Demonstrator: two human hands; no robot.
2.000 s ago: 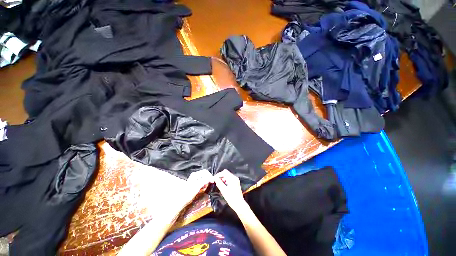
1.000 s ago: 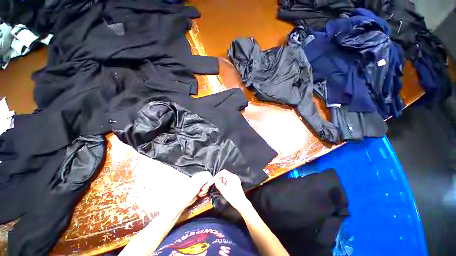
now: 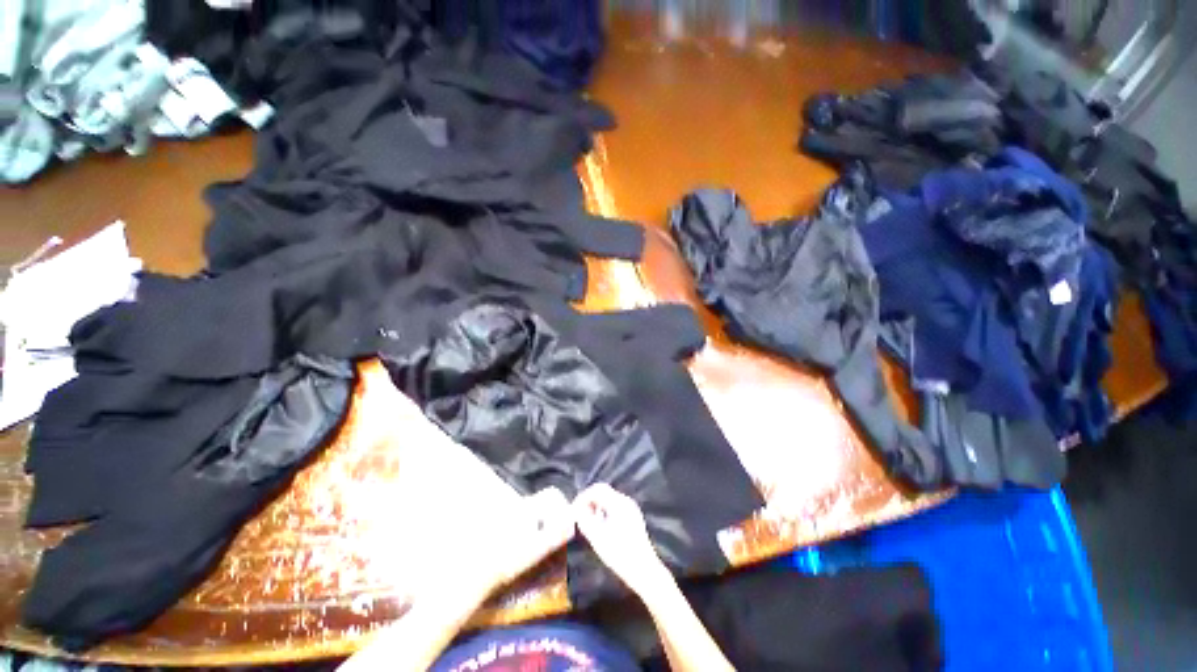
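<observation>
A black garment (image 3: 394, 236) with matt sleeves and panels lies spread over the left and middle of the table. Its shiny wrinkled lining (image 3: 532, 394) faces up in front of me. My left hand (image 3: 545, 519) and my right hand (image 3: 609, 520) are side by side at the lining's near edge, close to the table edge. Both pinch the lining edge between their fingertips. The exact spot pinched is small and blurred.
The brown glossy table (image 3: 328, 525) bears a dark grey crumpled piece (image 3: 788, 282) and navy garments (image 3: 998, 276) at right. White paper sheets (image 3: 66, 302) lie at left, a pale grey-green heap (image 3: 105, 79) at far left. A blue bin or bag (image 3: 1011, 565) is below the right edge.
The view has tilted up and shifted left, so the table's contents sit lower and further right and more paper shows. Both hands stay together at the lining edge.
</observation>
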